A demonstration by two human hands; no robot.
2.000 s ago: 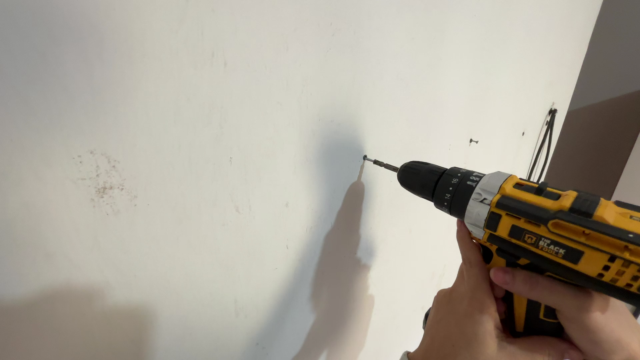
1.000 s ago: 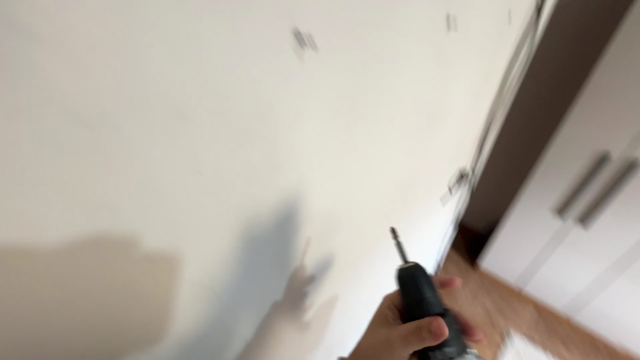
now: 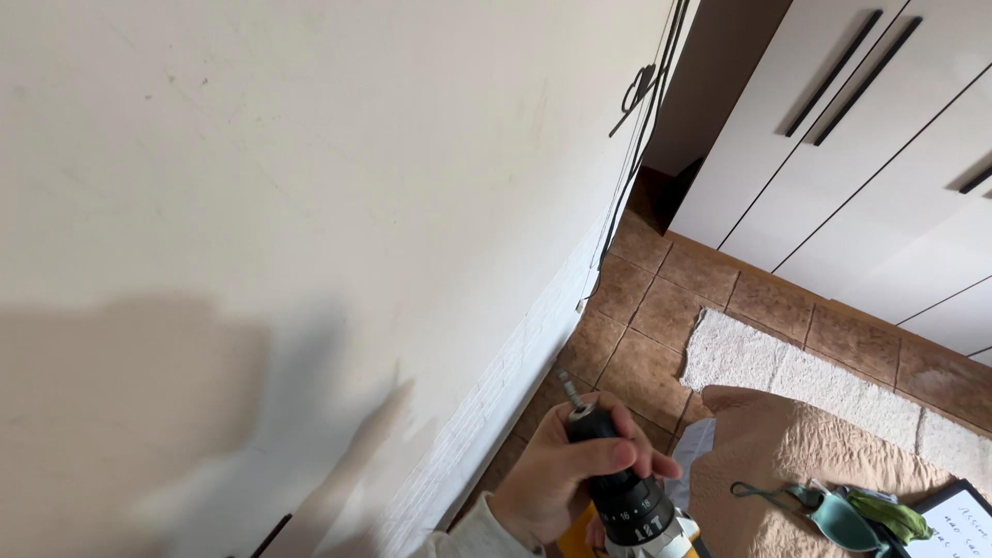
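A yellow and black cordless drill [image 3: 637, 511] points up and away at the lower middle, with a metal bit [image 3: 572, 390] in its chuck. My left hand [image 3: 577, 465] is wrapped around the black chuck, thumb across its front, just below the bit. Part of my right hand [image 3: 595, 533] shows behind the drill body, low in the picture; most of it is hidden, so its grip cannot be made out. The bit is apart from the white wall [image 3: 349, 194], where shadows of an arm and the drill fall.
Black cables [image 3: 639, 147] hang down the wall's edge beside a dark metal hook [image 3: 639, 89]. A white wardrobe [image 3: 814, 178] stands beyond the tiled floor [image 3: 659, 310]. A white rug [image 3: 806, 372] lies near a beige bedcover [image 3: 759, 434] holding green garments [image 3: 845, 519] and a framed sheet [image 3: 961, 519] bearing writing.
The drill has come away from the wall, where its bit was at a screw or small hole. My left hand has moved onto the chuck. The view has swung down and right.
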